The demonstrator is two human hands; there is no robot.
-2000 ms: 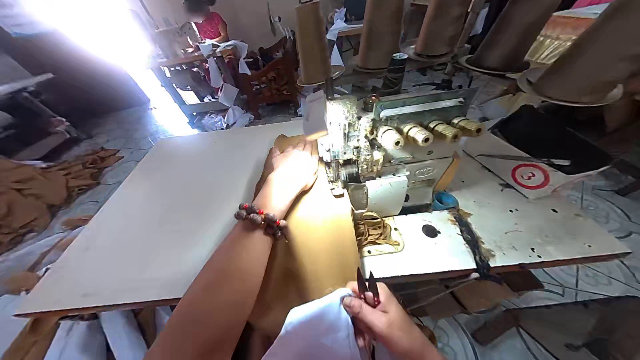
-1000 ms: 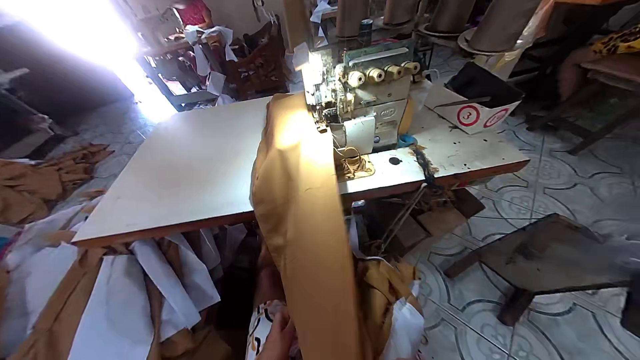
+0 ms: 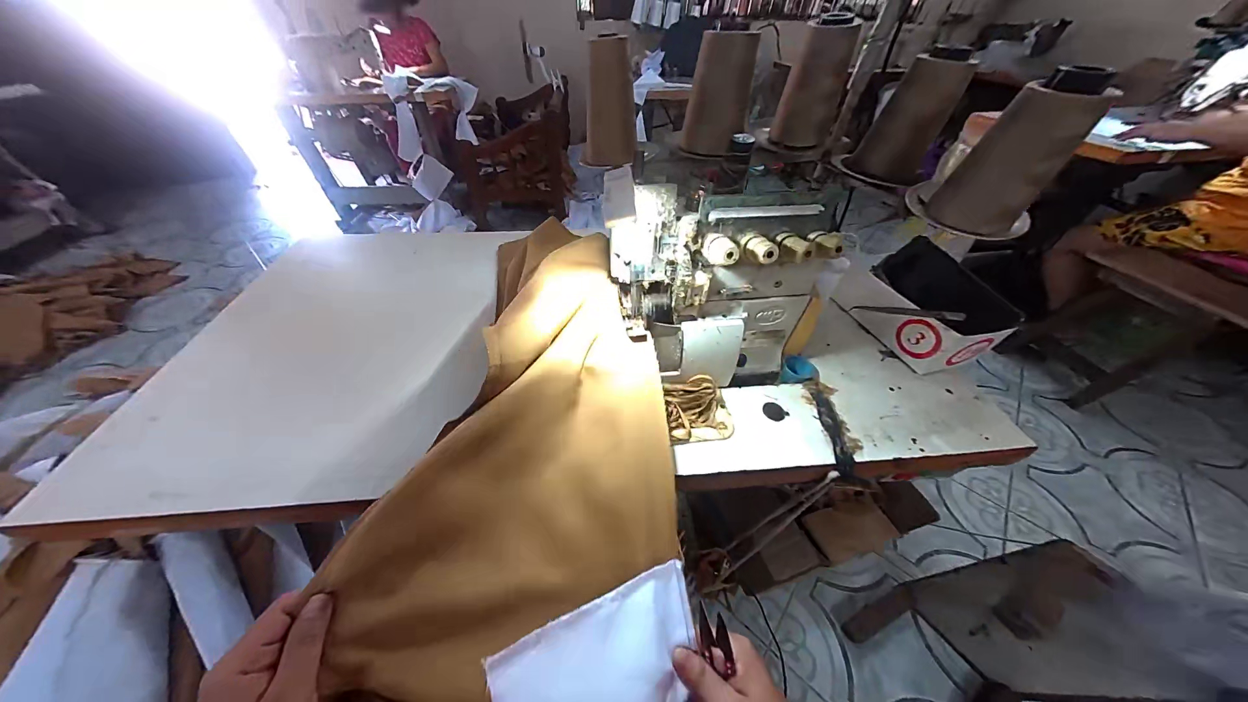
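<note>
A long piece of brown fabric (image 3: 526, 478) runs from the presser-foot area of an overlock sewing machine (image 3: 741, 292) over the table's front edge. My left hand (image 3: 268, 648) pinches its left edge at the bottom. A white fabric piece (image 3: 595, 643) lies over its lower right part. My right hand (image 3: 726, 673) grips the corner of the white piece between thumb and fingers, and also holds small dark thread snips (image 3: 715, 639), blades pointing up. The machine's lamp lights the fabric beside the needle area. A tangle of brown thread (image 3: 694, 408) lies on the table near the machine.
Large thread cones (image 3: 721, 93) stand behind the machine. A cardboard box (image 3: 916, 322) with black cloth sits on the right of the white table (image 3: 292, 370). A wooden stool (image 3: 1033, 614) stands at the lower right. People (image 3: 405, 44) sit at the back left and right.
My left hand, on the fabric by the machine two seconds ago, is now at the fabric's lower left edge. The white piece and snips, out of sight one second ago, show again at my right hand.
</note>
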